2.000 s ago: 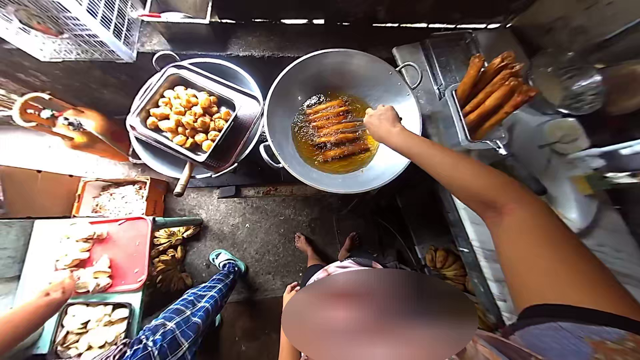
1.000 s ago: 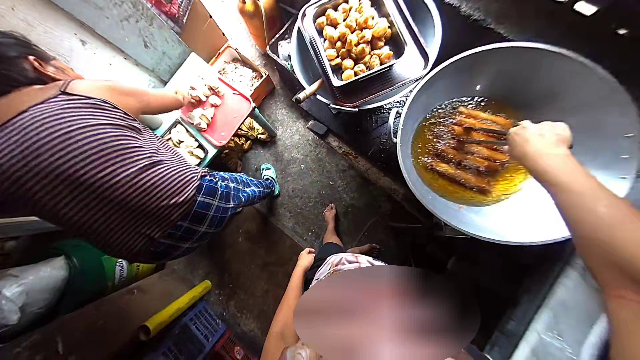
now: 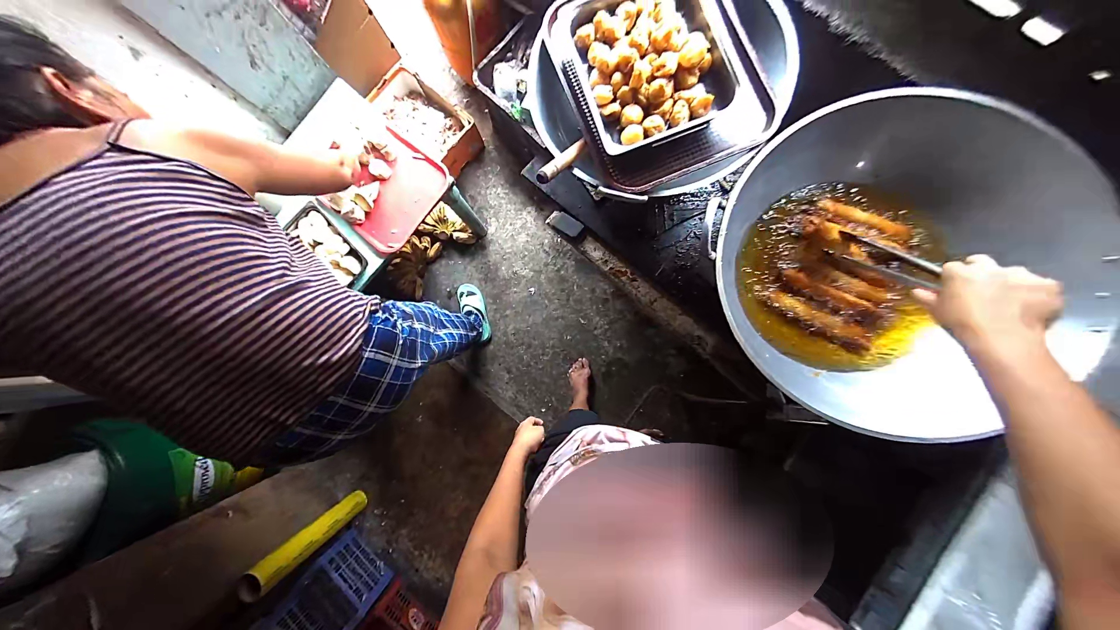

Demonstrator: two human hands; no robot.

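My right hand [image 3: 997, 297] is closed around metal tongs [image 3: 888, 264], whose tips lie on browned fried rolls [image 3: 831, 322]. The rolls sit side by side in bubbling yellow oil [image 3: 770, 262] inside a wide metal wok [image 3: 980, 157]. Low in the view, my left hand [image 3: 528, 435] rests near my thigh, away from the wok; its fingers look curled, and whether it holds anything is not clear. Up and left of the wok, a metal tray [image 3: 643, 144] of round golden fried balls [image 3: 652, 70] stands over a large metal pan [image 3: 783, 52].
At left a person in a striped top [image 3: 175, 289] reaches over a red board [image 3: 420, 192] with pale peeled pieces. A tub of pale slices [image 3: 324, 241] and banana bunches [image 3: 411, 262] are near it. A yellow tube [image 3: 306, 542] and a blue crate [image 3: 332, 582] lie below.
The view has swung left since two seconds ago, bringing the other person into sight. My right hand stays over the wok with the tongs.
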